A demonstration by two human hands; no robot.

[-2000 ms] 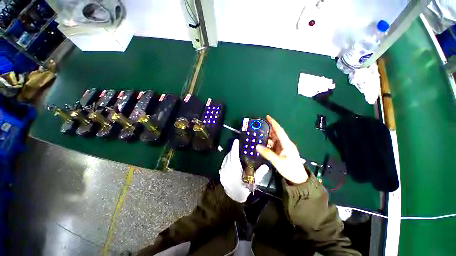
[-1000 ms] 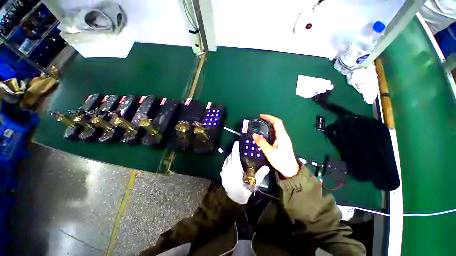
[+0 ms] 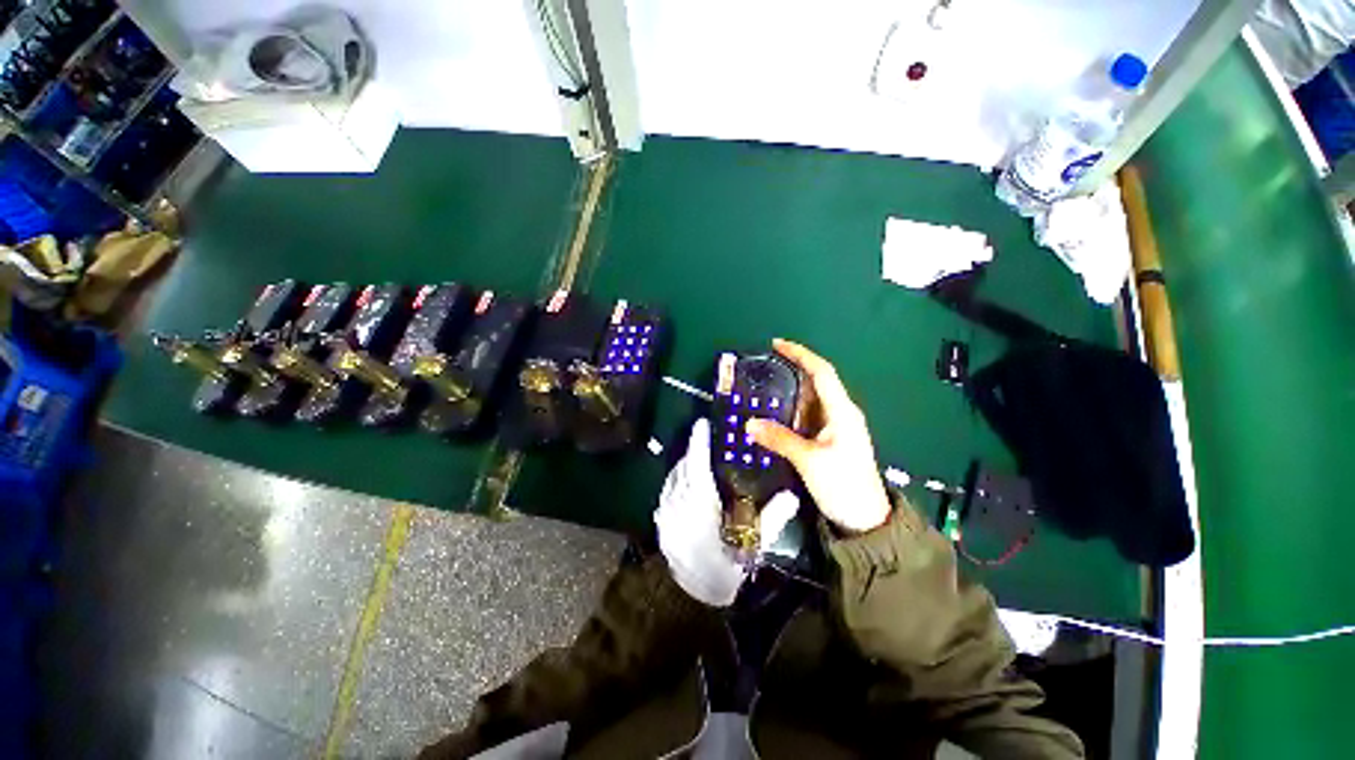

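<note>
A black lock panel (image 3: 756,389) is held over the bench's front edge, its keypad lit with blue-white dots and its brass part pointing towards me. My left hand (image 3: 696,523), in a white glove, holds it from the left and below. My bare right hand (image 3: 835,453) is around its right side, with the thumb on the keypad. The round pad at the top looks dark. Several more panels (image 3: 483,345) stand in a row at left with brass parts towards me; the rightmost one (image 3: 630,351) has a lit keypad.
At right lie a folded white cloth (image 3: 930,254), a small black block (image 3: 953,361), a black module with red wire (image 3: 999,502) and a black cloth heap (image 3: 1092,453). A water bottle (image 3: 1063,149) stands by the wall. A white cable (image 3: 1263,641) crosses lower right.
The blue ring on the held panel's round pad has gone dark. My right thumb has moved on the keypad, first up and then back down. The panels in the row keep their places.
</note>
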